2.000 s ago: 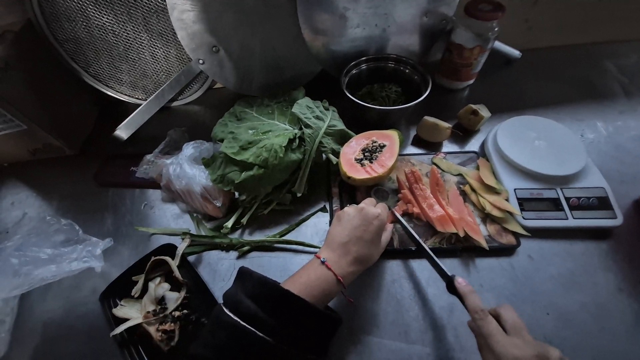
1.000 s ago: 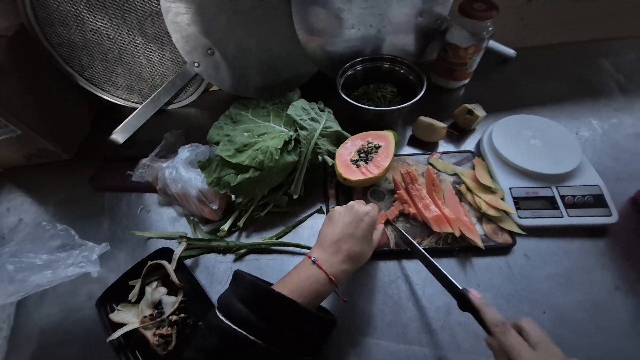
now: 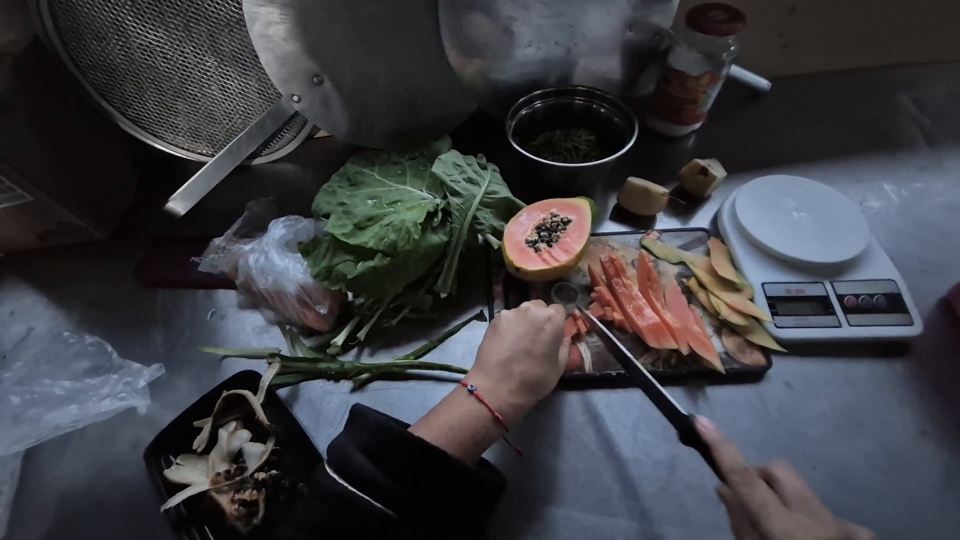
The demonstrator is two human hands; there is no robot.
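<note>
My right hand (image 3: 772,487) grips the black handle of a long kitchen knife (image 3: 637,367), whose tip rests among small papaya pieces (image 3: 576,324) on a patterned cutting board (image 3: 660,367). Beside that tip is my left hand (image 3: 525,349), fingers curled down at the board's left end; what they touch is hidden. Papaya slices (image 3: 637,300) lie mid-board, with papaya peels (image 3: 724,289) to their right. A halved papaya (image 3: 547,236), cut face with black seeds up, sits at the board's upper left corner.
Left of the board are leafy greens (image 3: 390,202), stalks (image 3: 345,367), a plastic bag (image 3: 281,262) and a black tray (image 3: 161,442) of scraps. A digital scale (image 3: 892,285) stands right. Behind are a metal bowl (image 3: 574,165), two pale cut pieces (image 3: 643,196), a jar (image 3: 686,82) and a large sieve (image 3: 165,67).
My right hand with the knife has moved a little rightward and down since two seconds ago. My left hand stays at the board's left end.
</note>
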